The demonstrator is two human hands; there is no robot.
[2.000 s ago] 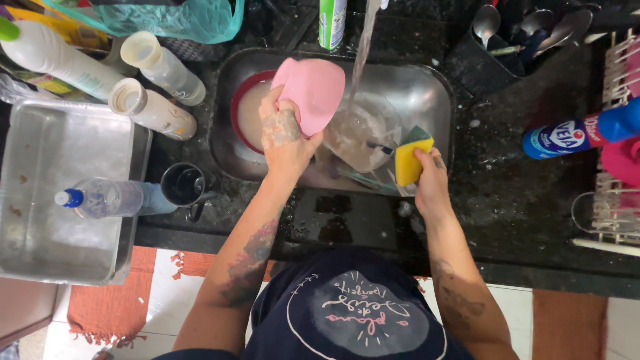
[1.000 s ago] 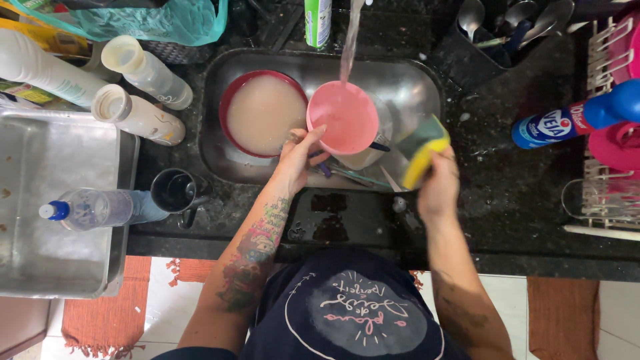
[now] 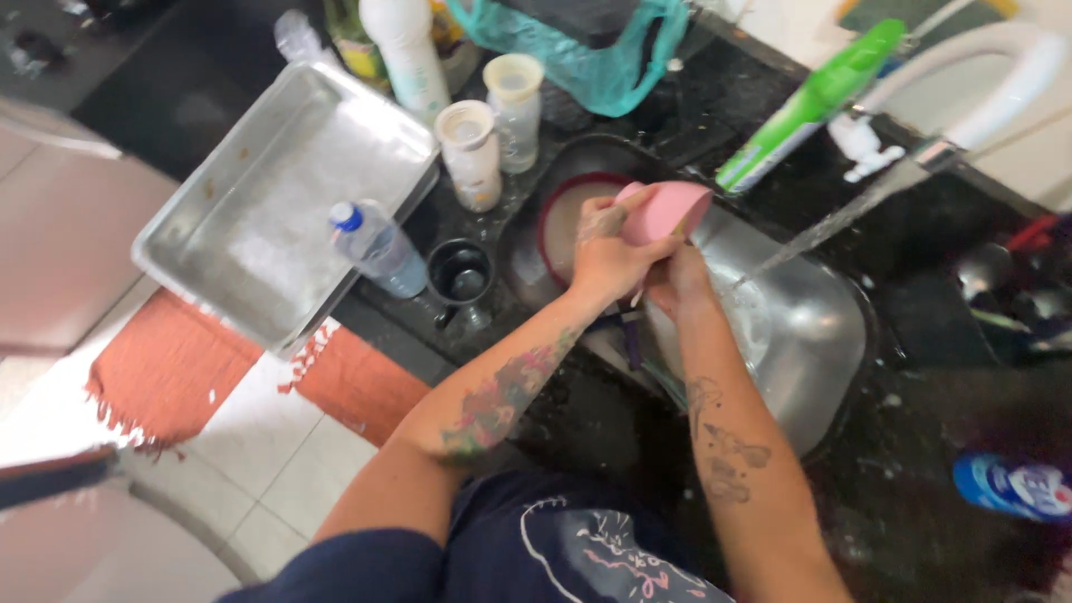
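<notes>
My left hand [image 3: 610, 249] grips a pink plastic bowl [image 3: 666, 211] that is tilted on its side over the sink. At the bowl's opening is my right hand [image 3: 680, 272]; a small bit of yellow shows by its fingers, and the rest of what it holds is hidden. Beneath my left hand, a red-rimmed bowl [image 3: 563, 219] of cloudy liquid stands in the left part of the metal sink [image 3: 808, 335]. Water runs from the white faucet [image 3: 997, 50] into the sink's right part. Utensils, one with a dark handle [image 3: 632, 343], lie near the front edge.
Left of the sink stand a black mug [image 3: 460, 273], a blue-capped bottle [image 3: 381, 251], two pale cups [image 3: 471, 155] and a large metal pan [image 3: 285, 180]. A green bottle [image 3: 812, 105] is behind the sink. On the right are a blue bottle [image 3: 1009, 486] and blurred spoons [image 3: 984, 272].
The view has turned and shifted strongly. The pink bowl, upright under the running water a second ago, is now tilted away from the stream. My right hand has moved in to the bowl.
</notes>
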